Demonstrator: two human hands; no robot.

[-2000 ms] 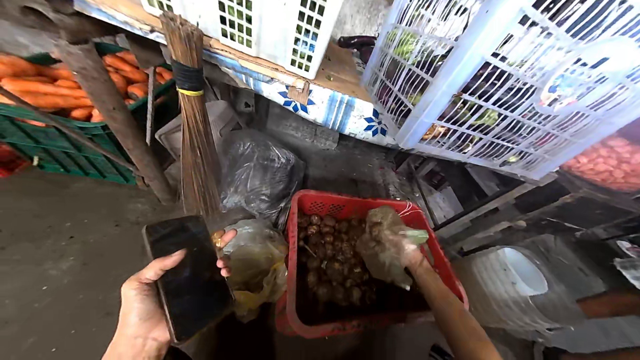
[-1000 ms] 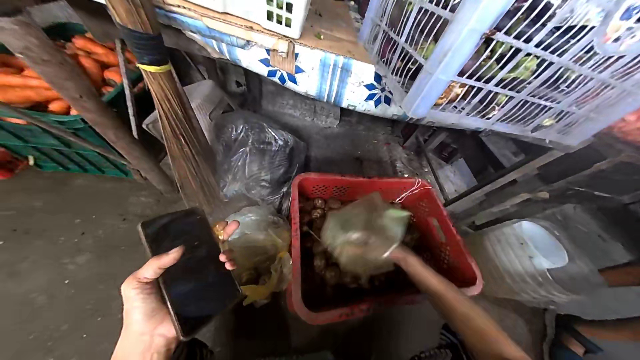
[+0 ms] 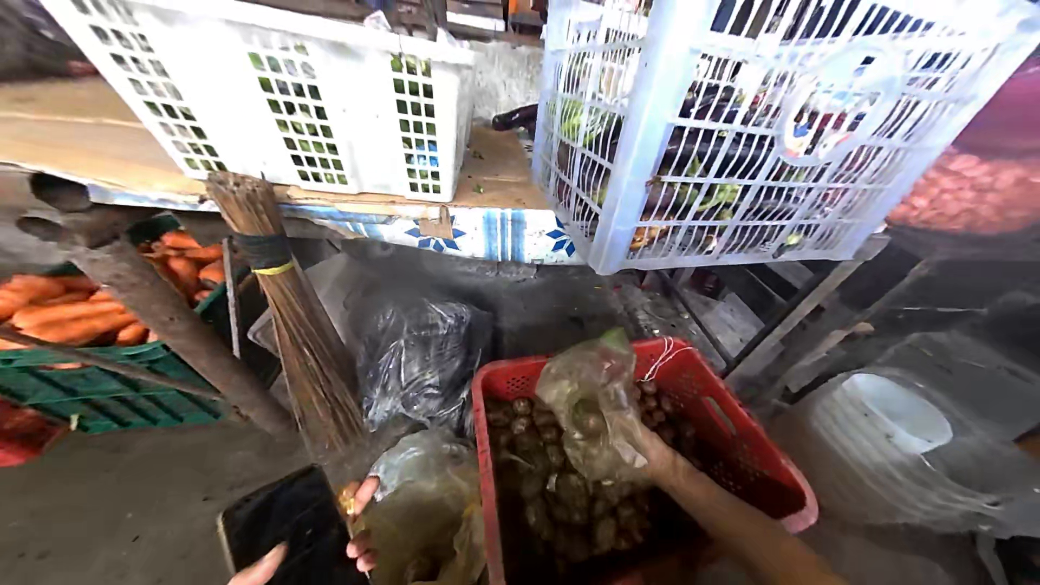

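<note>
My left hand [image 3: 361, 520] is wrapped around a black smartphone [image 3: 288, 528] at the lower left, its fingers on both edges; the screen looks dark. My right hand [image 3: 650, 455] grips a translucent plastic bag [image 3: 585, 406] over a red plastic crate [image 3: 486, 487]. Something greenish shows at the top of the bag, and its contents are hard to make out. Small round brown root vegetables [image 3: 561, 479] lie in the crate, beneath the bag. Another yellowish plastic bag [image 3: 431, 504] stands between the phone and the crate.
A twig broom [image 3: 301, 333] leans beside a dark plastic bag [image 3: 418, 349]. Carrots [image 3: 77, 317] fill a green crate [image 3: 122, 386] at left. On the table stand a white crate [image 3: 349, 97] and a pale crate of eggplants [image 3: 642, 154]. A white bucket [image 3: 877, 455] is at right.
The view has tilted up, showing more of the table. My right hand still holds the plastic bag over the red crate, and my left hand still holds the phone.
</note>
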